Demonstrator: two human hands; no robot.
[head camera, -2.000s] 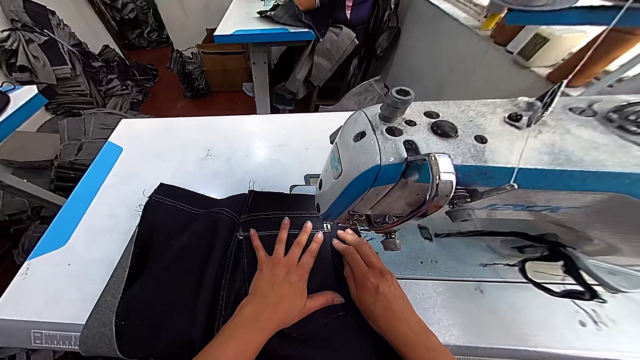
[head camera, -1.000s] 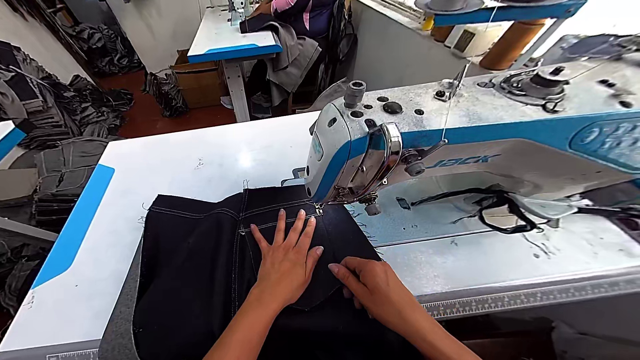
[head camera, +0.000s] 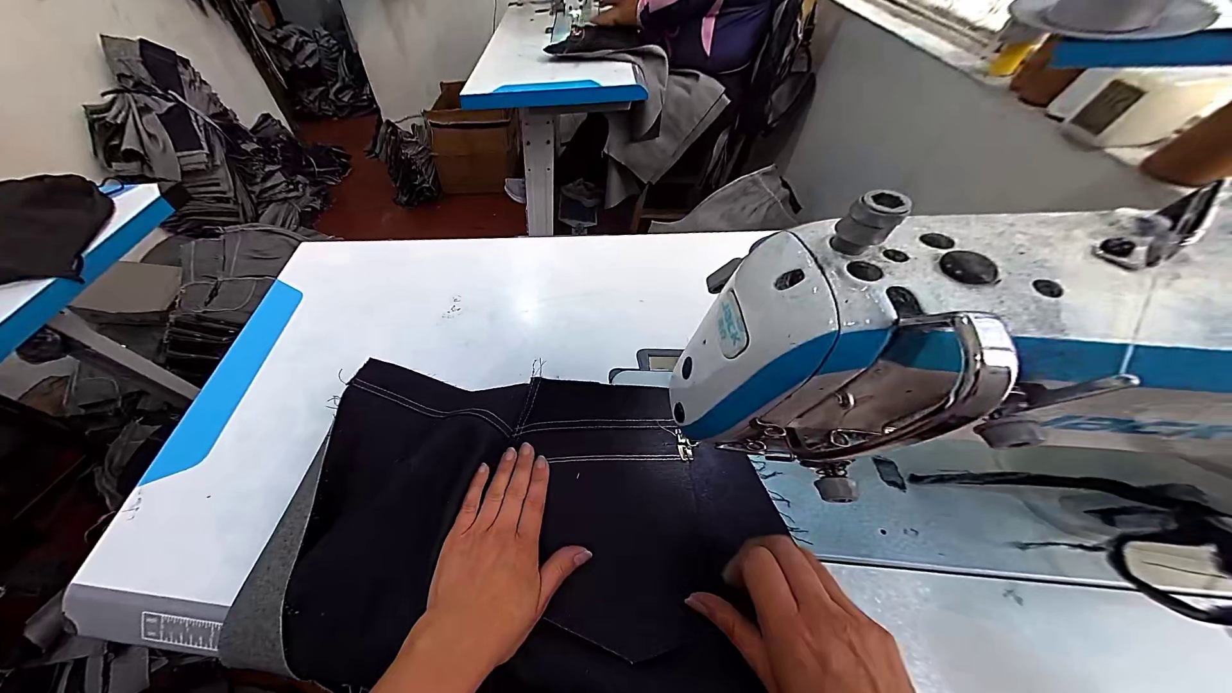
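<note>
A dark denim garment piece (head camera: 404, 520) with a stitched-on patch pocket (head camera: 616, 549) lies on the white table of a Jack sewing machine (head camera: 799, 346). The presser foot (head camera: 684, 447) rests at the pocket's upper right corner. My left hand (head camera: 505, 549) lies palm down on the denim, left of the foot, its fingers slightly apart. My right hand (head camera: 804, 616) is bent at the denim's right edge, below the machine head, thumb and fingers on either side of a fold. Whether it pinches the cloth is hard to tell.
The white sewing table (head camera: 404, 308) has a blue left corner. Behind it, a co-worker (head camera: 712, 34) sits at another table (head camera: 553, 82). Folded denim stacks (head camera: 226, 289) and a cardboard box (head camera: 472, 144) stand on the floor. A black cable (head camera: 1059, 481) lies under the machine arm.
My left hand has moved left along the denim, away from the presser foot. My right hand, beside the foot two seconds ago, is now lower at the cloth's right edge.
</note>
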